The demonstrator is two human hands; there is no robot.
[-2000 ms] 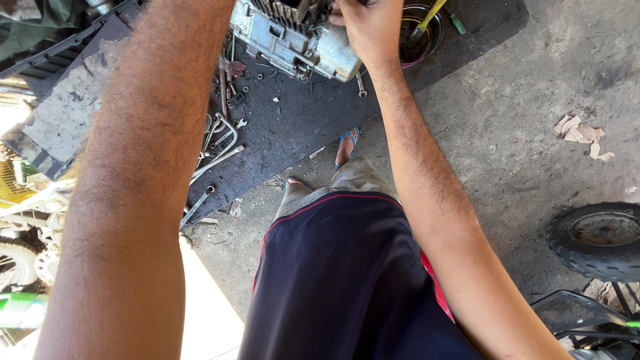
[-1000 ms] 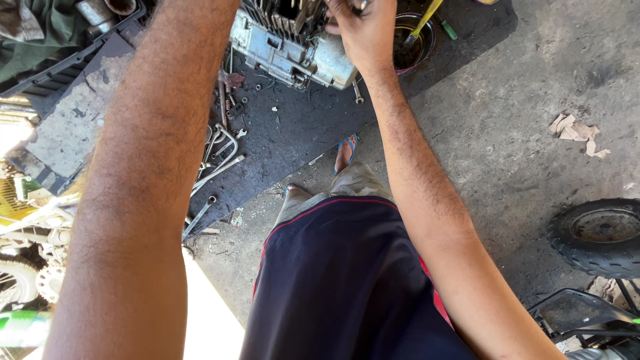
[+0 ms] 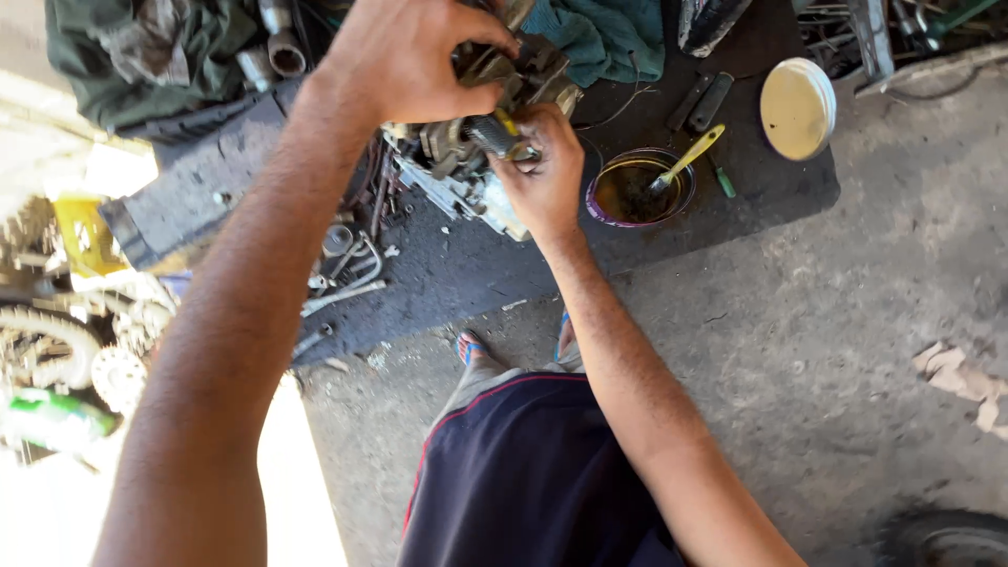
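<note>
A metal engine (image 3: 472, 177) stands on the dark mat at the top centre. My left hand (image 3: 417, 67) reaches over its upper part, thumb and fingers spread around a metal part; whether it grips that part is unclear. Just below and to the right, my right hand (image 3: 543, 165) is closed on a black-and-yellow handle (image 3: 492, 135), whose tool end is hidden among the engine parts. Right of that hand, a round tub of dark liquid (image 3: 630, 189) holds a yellow-handled paintbrush (image 3: 693, 157), bristles down.
Wrenches (image 3: 342, 295) and bolts lie left of the engine. A teal cloth (image 3: 606, 39) is behind it. On the right are a round pale lid (image 3: 798, 109), two dark-handled tools (image 3: 701, 102) and a small green-handled tool (image 3: 724, 183). A tyre (image 3: 945, 539) lies at the lower right.
The view has shifted, bringing more of the engine, the tub and the lid into sight. The black-and-yellow handle now shows in my right hand.
</note>
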